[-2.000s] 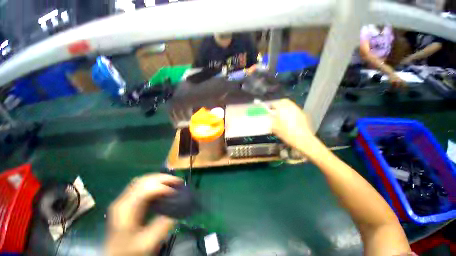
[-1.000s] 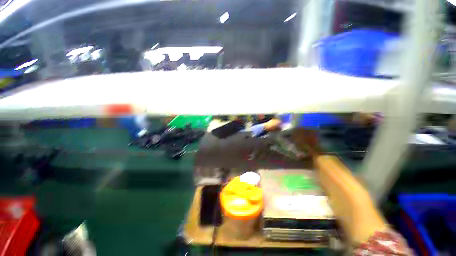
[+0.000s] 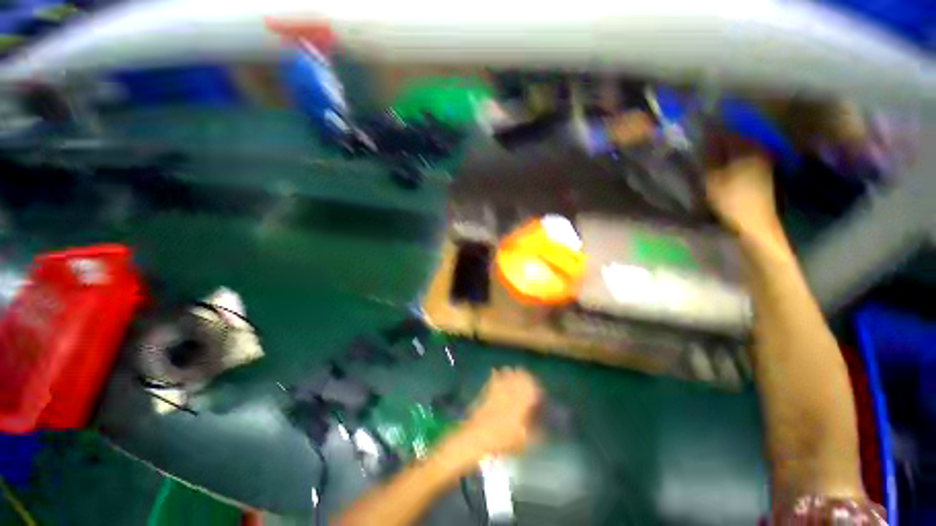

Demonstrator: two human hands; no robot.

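The frame is blurred. My left hand [image 3: 508,409] is low at the centre over the green bench; a dark blur lies at its right side, and I cannot tell whether it is held. Dark adapters with cords [image 3: 344,390] lie loosely to its left. My right hand [image 3: 741,193] is stretched forward past the right end of the pale-topped tester [image 3: 667,269]; its fingers are too blurred to show a grip. A small white-faced block [image 3: 497,488] lies below my left hand.
An orange-lidded cup [image 3: 541,262] and black phone [image 3: 472,273] stand on the brown board [image 3: 443,298]. A small fan [image 3: 185,352] and red basket [image 3: 77,334] are left. A blue basket [image 3: 879,401] is at right. A white shelf [image 3: 462,39] crosses above.
The view has tipped down again after rising. My left hand, out of view one second ago, is back, right of where it held a black adapter. My right hand is farther forward, beyond the tester.
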